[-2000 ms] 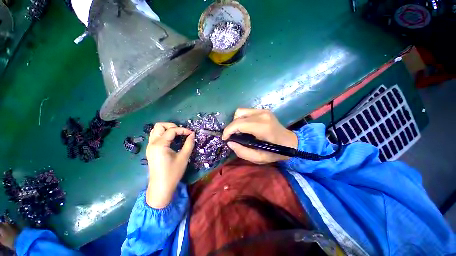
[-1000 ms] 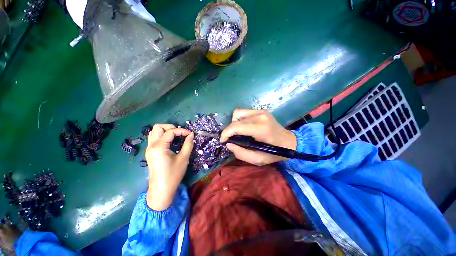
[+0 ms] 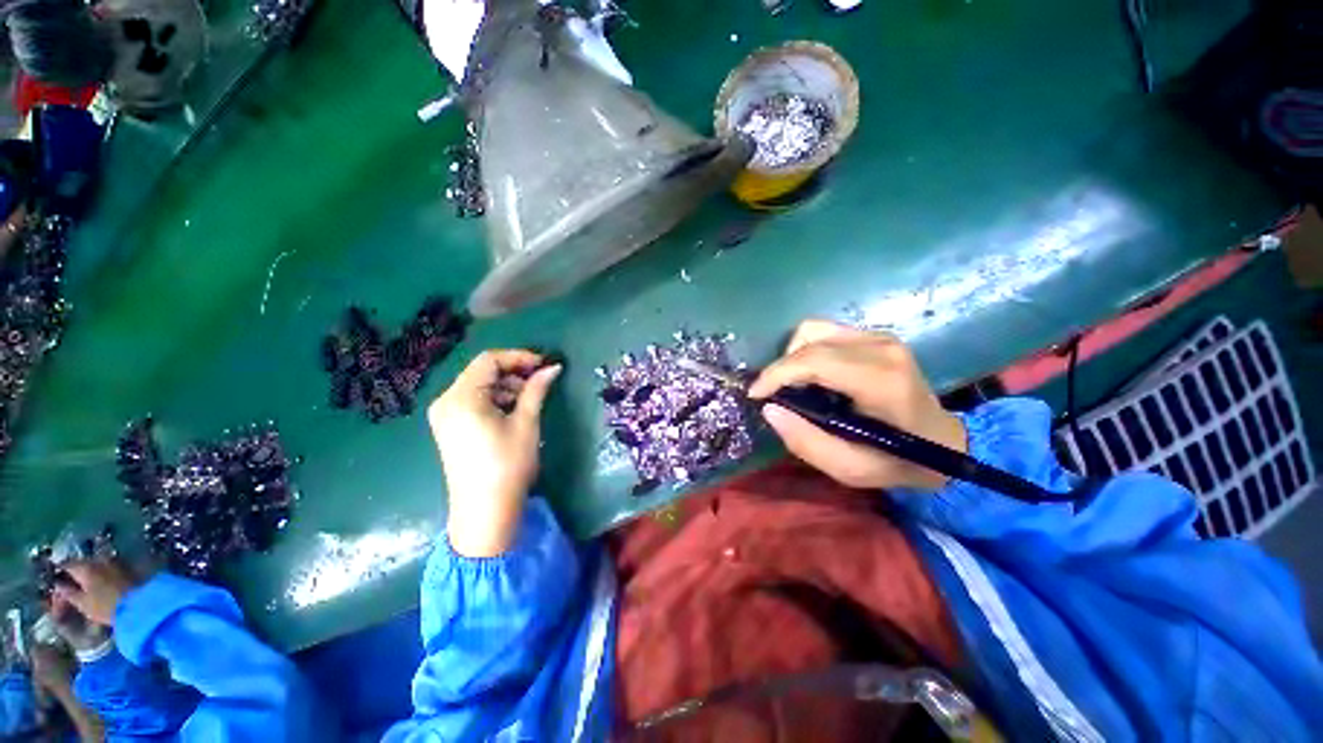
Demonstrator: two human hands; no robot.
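My right hand [image 3: 856, 407] holds a black pen-like soldering iron [image 3: 907, 444]; its thin tip lies over the right upper part of a silvery-purple batch of small components [image 3: 676, 414]. My left hand [image 3: 491, 436] is left of that batch, apart from it, with thumb and forefinger curled together around a small dark component [image 3: 508, 388]. The fingers hide most of it. A loose pile of matt black pieces [image 3: 389, 356] lies to the left of my left hand.
A grey translucent funnel hood [image 3: 580, 174] and a yellow-sided cup [image 3: 785, 122] with silvery bits stand beyond the batch. A larger dark pile [image 3: 218, 494] lies left, near another person's hand [image 3: 96, 592]. A slotted panel [image 3: 1204, 428] is at right, beyond the bench edge [image 3: 1161, 309].
The whole view has shifted, so the bench sits further right. My left hand has moved left, away from the batch and the iron's tip. The neighbouring person's hand shows more.
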